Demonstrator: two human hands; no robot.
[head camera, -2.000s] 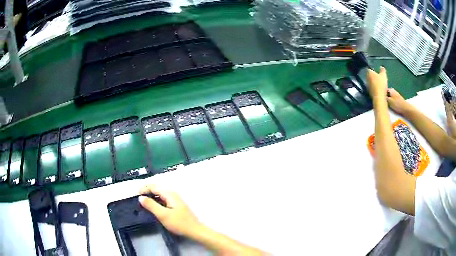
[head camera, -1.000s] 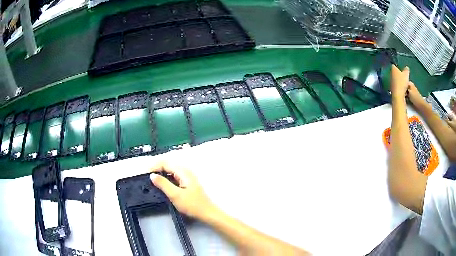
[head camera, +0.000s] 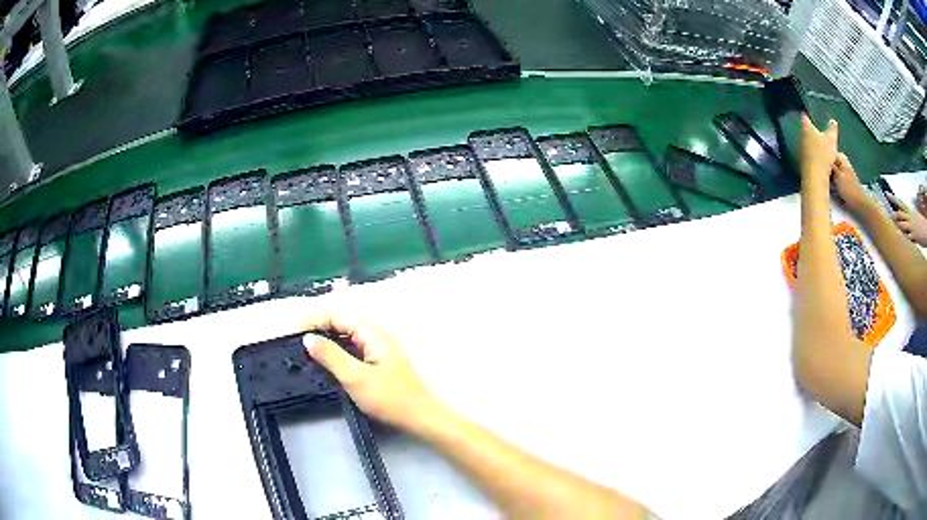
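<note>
My right hand (head camera: 371, 374) grips the top right corner of a thick stack of black phone frames (head camera: 290, 368), thumb on its upper face. Several edges show inside the stack's open window. The stack is on the white bench, its lower end near the picture's bottom edge. To its left lie loose frames: one (head camera: 157, 368) flat and others (head camera: 94, 340) overlapped beside it, partly touching. My left hand is not in view.
A row of frames (head camera: 372, 173) lies along the green line (head camera: 407, 112) beyond the bench. A large black tray (head camera: 346, 61) is behind it. At right, a neighbour's arms (head camera: 818, 254) hold dark frames above an orange bin (head camera: 882, 315) of small parts. Clear plastic (head camera: 701, 36) is piled behind.
The view has shifted, and the row on the line sits further left against the bench. More frames lie at its right end by the neighbour. My right hand keeps its grip on the stack.
</note>
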